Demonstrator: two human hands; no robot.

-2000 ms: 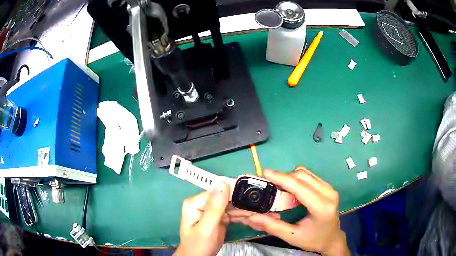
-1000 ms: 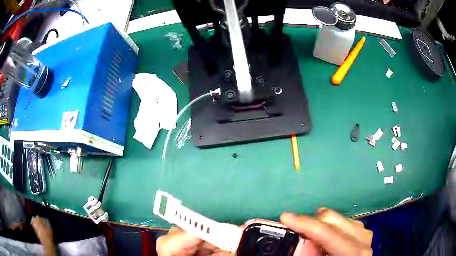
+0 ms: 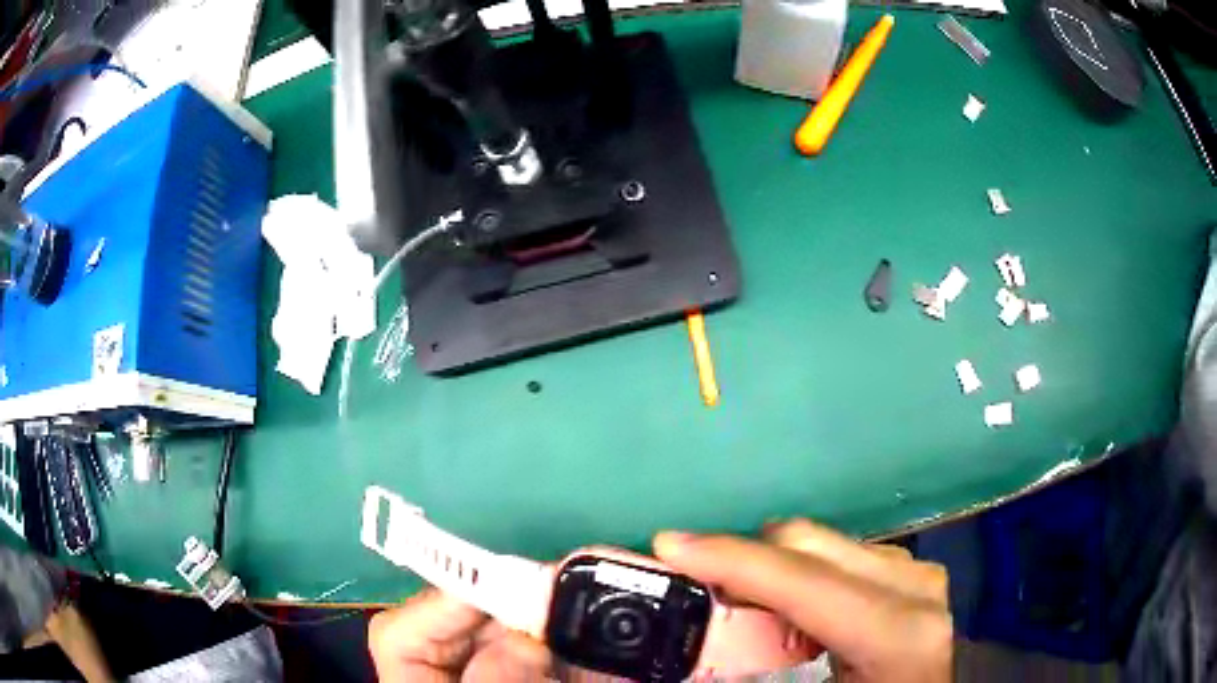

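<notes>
A smartwatch body (image 3: 625, 619), dark with a round sensor facing up and a pinkish rim, is held near the bottom edge of the view. A white strap (image 3: 461, 567) with a row of holes extends from it to the upper left. My left hand (image 3: 447, 647) grips the strap from below, partly cut off by the frame. My right hand (image 3: 834, 600) holds the watch's right side, fingers along its upper edge; a pinkish strap part shows under the fingers. The hand press (image 3: 574, 300) stands ahead with nothing of the watch in it.
A blue box (image 3: 167, 254) and crumpled white wipe (image 3: 318, 287) are left of the press. An orange stick (image 3: 844, 87) lies beside a white bottle (image 3: 790, 47). Several white tabs (image 3: 1010, 307), a dark teardrop piece (image 3: 877, 286) and a black puck (image 3: 1088, 54) are at right.
Both hands and the watch moved down and nearer me from two seconds ago. The camera view shifted. The press lever's apparent position changed between frames, and a pale tube now shows beside the press.
</notes>
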